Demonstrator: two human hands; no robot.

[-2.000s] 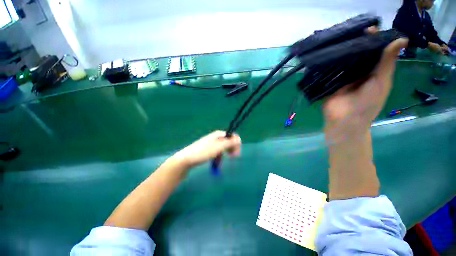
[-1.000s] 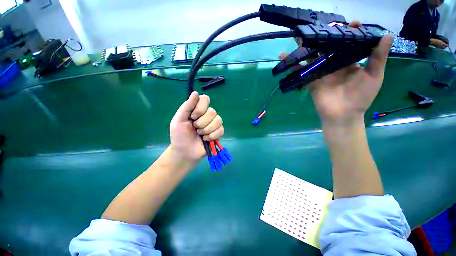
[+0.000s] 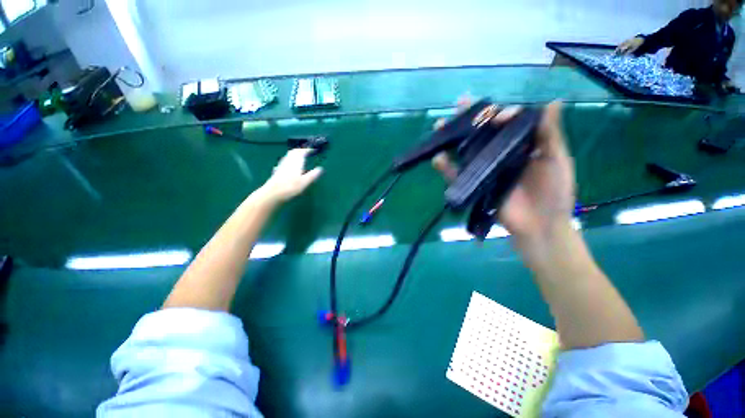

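My right hand (image 3: 543, 180) grips a bundle of black clamps (image 3: 494, 159) above the green bench. Two black cables loop down from the bundle to blue plugs (image 3: 341, 371) with red sections, hanging at the centre. My left hand (image 3: 290, 175) reaches over the far part of the bench, its fingers at a single black clamp (image 3: 309, 144); whether they grip it cannot be told. That clamp's cable runs left to a blue plug (image 3: 213, 131). A white label sheet (image 3: 500, 357) with red dots lies beside my right forearm.
Another lead (image 3: 674, 178) lies at right, and a blue plug with red (image 3: 372, 212) behind the hanging cables. On the far ledge are green-and-white boards (image 3: 315, 92), a dark bag-like object (image 3: 90, 96) and a black tray (image 3: 629, 72) of small silvery parts. A person (image 3: 694, 45) stands beside it.
My left hand has let go of the bundle's cables and moved up to the clamp on the bench. My right hand has lowered and shifted left with the clamps; the plugs now hang free.
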